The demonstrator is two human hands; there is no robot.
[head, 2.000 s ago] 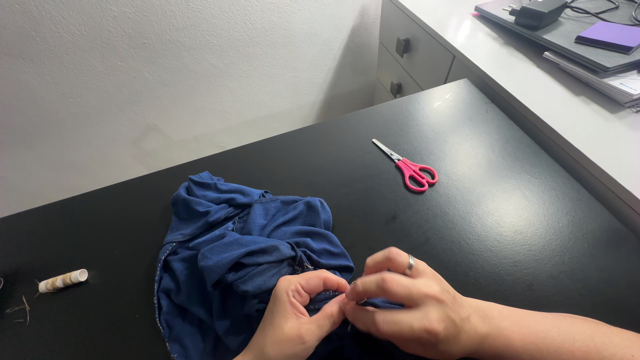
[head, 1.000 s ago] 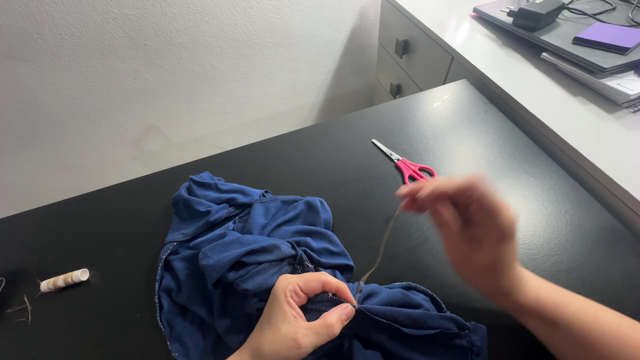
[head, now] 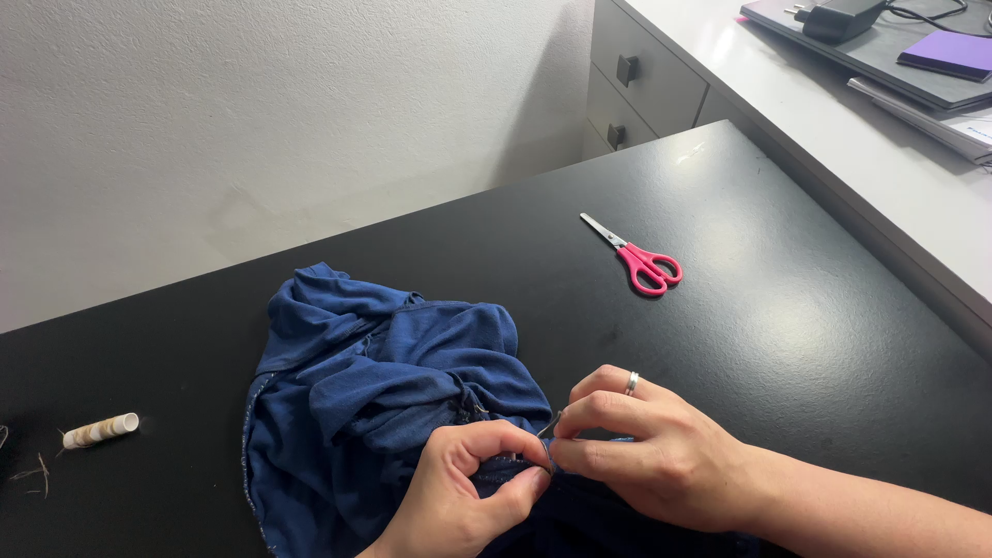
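A crumpled blue fabric garment with stitched seams lies on the black table. My left hand pinches a folded seam of it between thumb and index finger. Close against those fingertips, my right hand, with a silver ring, has its fingers closed on a light thread that runs to the seam. Whether a needle is between the fingers cannot be seen. Pink-handled scissors lie behind my right hand. A white spool with beige thread rests at the left.
Loose thread scraps lie beside the spool. A textured wall borders the black table at the back. On the white desk at the right are a black power adapter, a purple notepad and papers.
One second ago my right hand was raised near the scissors, with the thread stretched from the seam. It has come back down beside my left hand, which keeps its pinch.
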